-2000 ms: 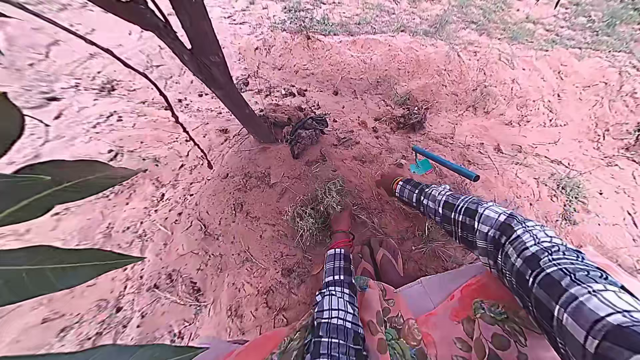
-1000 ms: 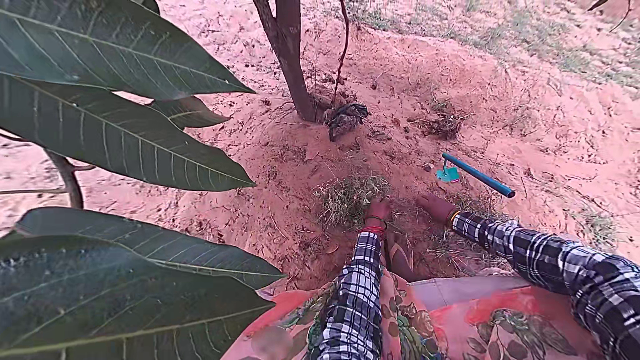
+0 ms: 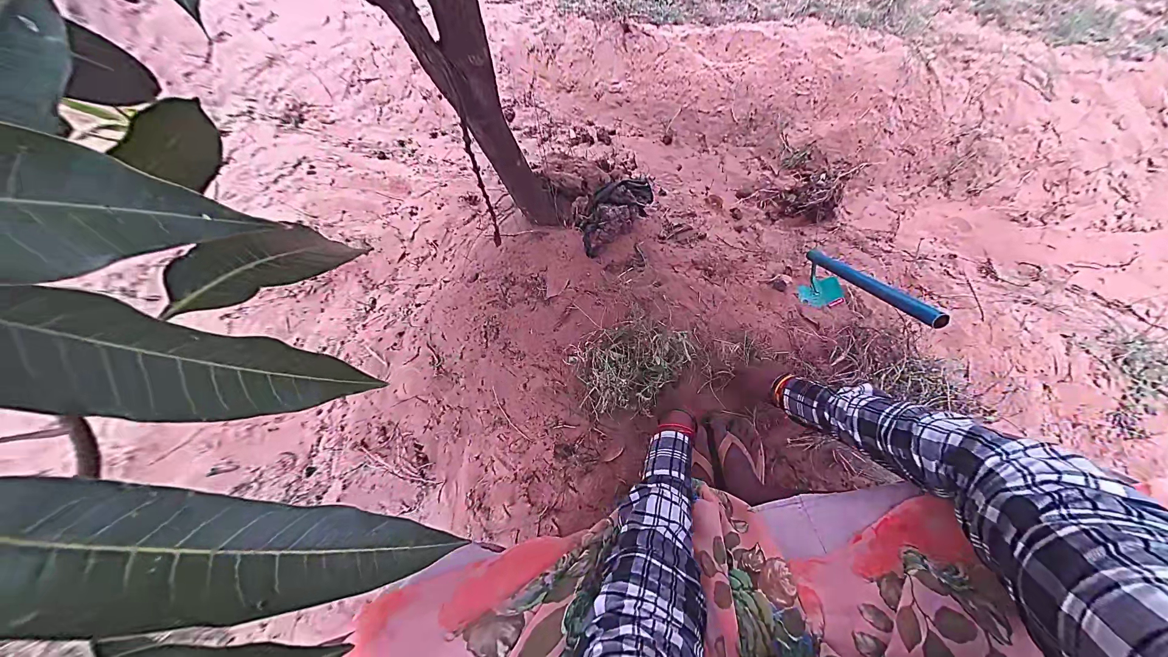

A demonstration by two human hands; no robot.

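Note:
My left hand [image 3: 683, 400] is low over the reddish soil, at the lower right edge of a clump of dry, greenish grass [image 3: 634, 363]. My right hand [image 3: 753, 385] is a little to its right, close to the ground. Both hands are blurred, and their fingers blend with the soil, so what they hold does not show. A small hand hoe with a blue tubular handle [image 3: 881, 290] and a turquoise blade [image 3: 820, 292] lies on the soil beyond my right hand. More loose grass [image 3: 903, 370] lies right of that hand.
A tree trunk [image 3: 497, 119] rises at the upper middle, with a crumpled dark cloth or bag [image 3: 616, 212] at its base. Large green leaves [image 3: 164, 356] hang close at the left. My sandalled feet [image 3: 737, 456] are just behind the hands. Dry roots or twigs [image 3: 812, 192] lie farther off.
My right hand, beside the hoe blade two seconds ago, is now nearer my left hand. The hoe still lies on the soil. The view has shifted, with leaves moving across the left side.

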